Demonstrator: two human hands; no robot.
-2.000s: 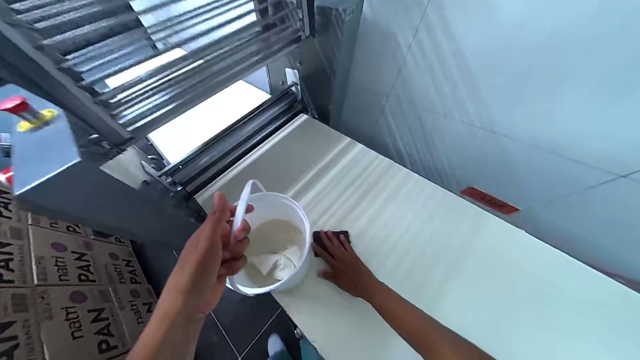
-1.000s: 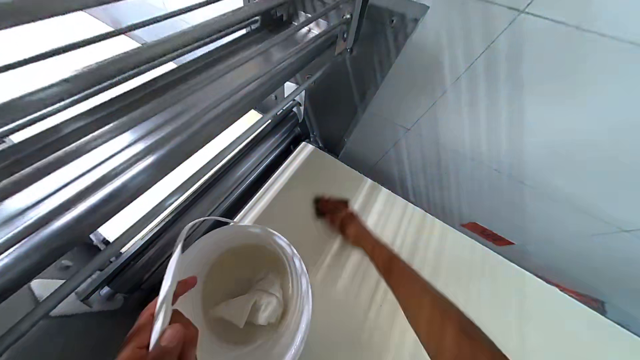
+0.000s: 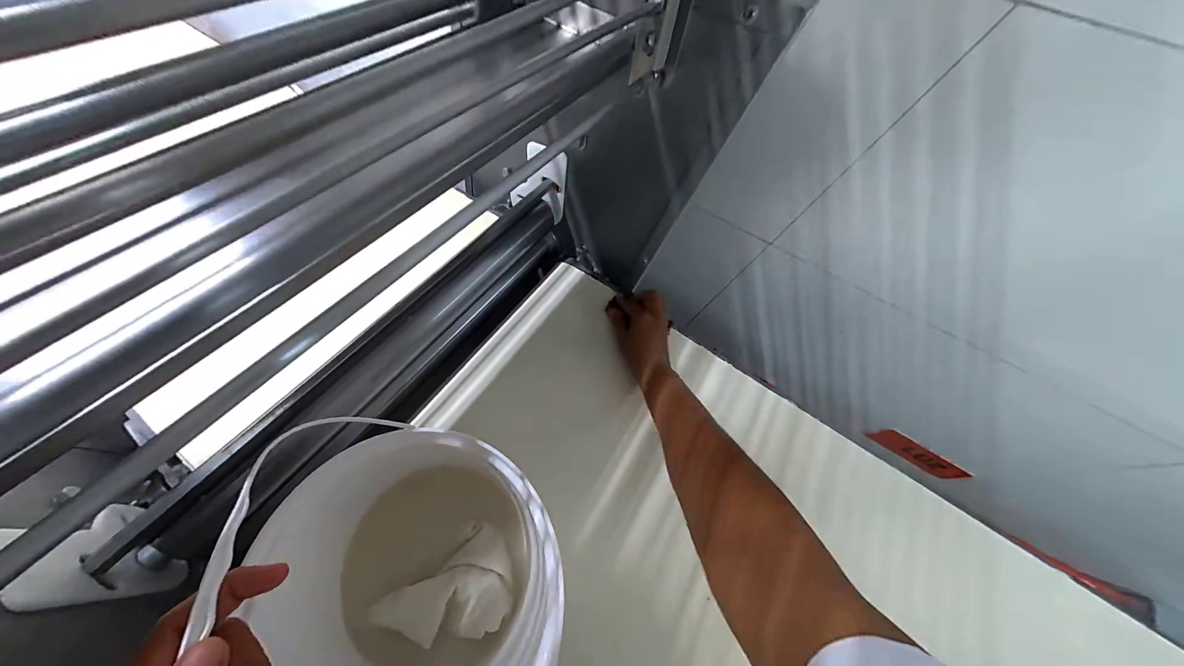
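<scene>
My left hand (image 3: 217,615) grips the handle of a white plastic bucket (image 3: 546,564) at the lower left. Cloudy liquid and a crumpled white cloth (image 3: 453,592) lie inside the bucket. Farther up, my right hand (image 3: 641,324) presses a small dark pad or sponge, mostly hidden under the fingers, on the far edge of a cream conveyor belt (image 3: 546,388), close to the belt's end at the rollers.
Metal rollers and bars of a machine (image 3: 305,231) fill the upper left. A dark metal side plate (image 3: 638,157) rises beyond the belt's end. A tiled wall or floor (image 3: 925,231) borders the belt's far side, with a red label (image 3: 918,454) bearing writing.
My right hand has moved with the dark pad from beside the bucket to the belt's far corner. The bucket is still in my left hand. The view has come closer to the rollers.
</scene>
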